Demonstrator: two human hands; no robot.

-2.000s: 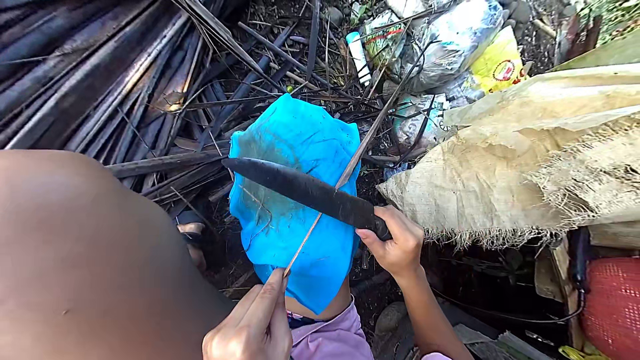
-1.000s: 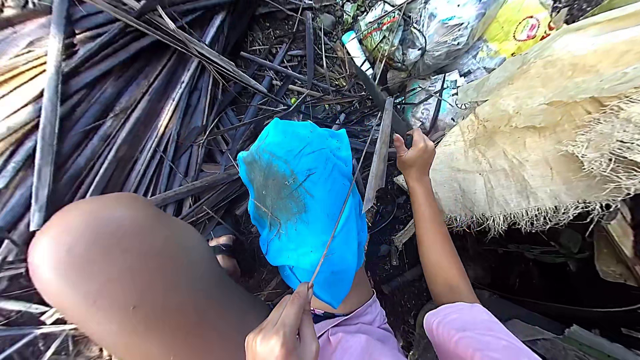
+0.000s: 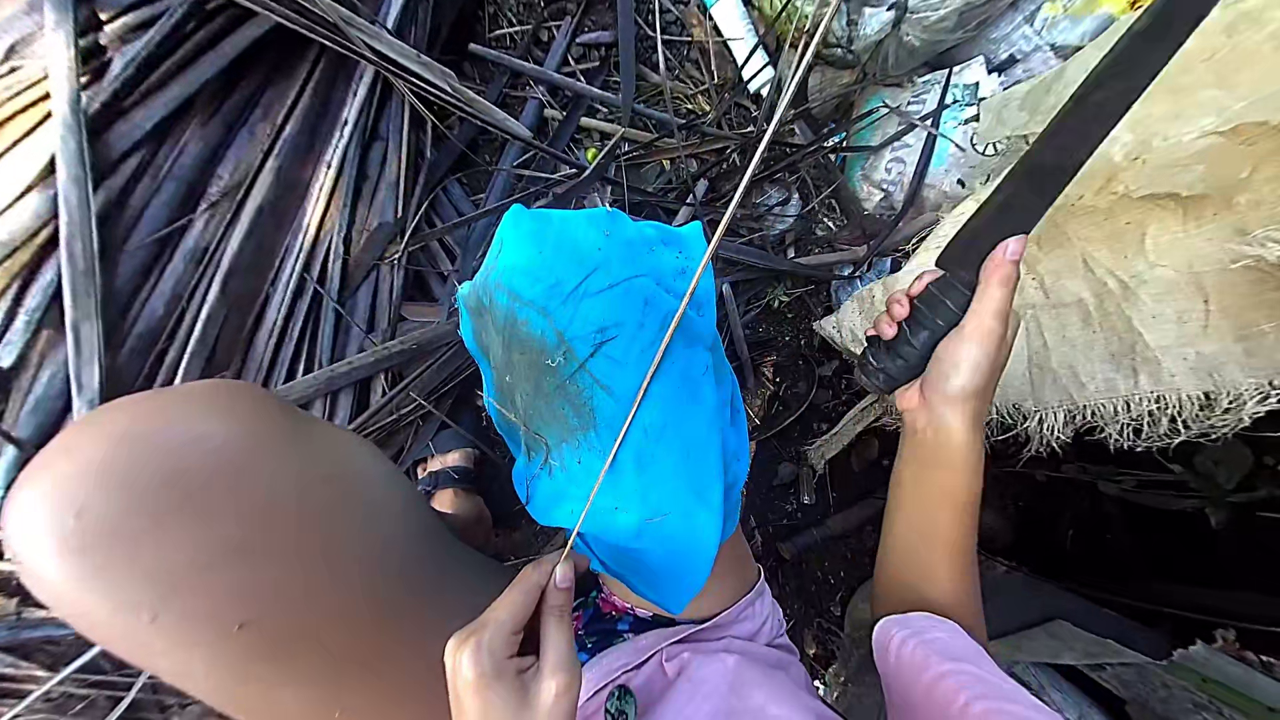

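Note:
Between thumb and fingers, my left hand (image 3: 520, 640) pinches the lower end of a thin brown palm-leaf rib (image 3: 655, 365), which slants up to the right over a blue cloth (image 3: 620, 400). The cloth drapes my thigh and bears a dark dirty patch. Off to the right, my right hand (image 3: 965, 335) grips the black wrapped handle of a large dark-bladed knife (image 3: 1070, 150), its blade pointing up and to the right, apart from the rib. The blade's tip lies outside the view.
Dry palm fronds (image 3: 230, 200) cover the ground at the left. A woven plastic sack (image 3: 1140, 250) with a frayed edge spreads at the right. Plastic bags (image 3: 920, 130) and a white tube (image 3: 740, 45) lie at the top. My bare knee (image 3: 200, 520) is raised at the lower left.
Two seconds ago the knife lay across the rib over the blue cloth; now my right hand holds it off to the right, blade upward. My left hand still holds the rib.

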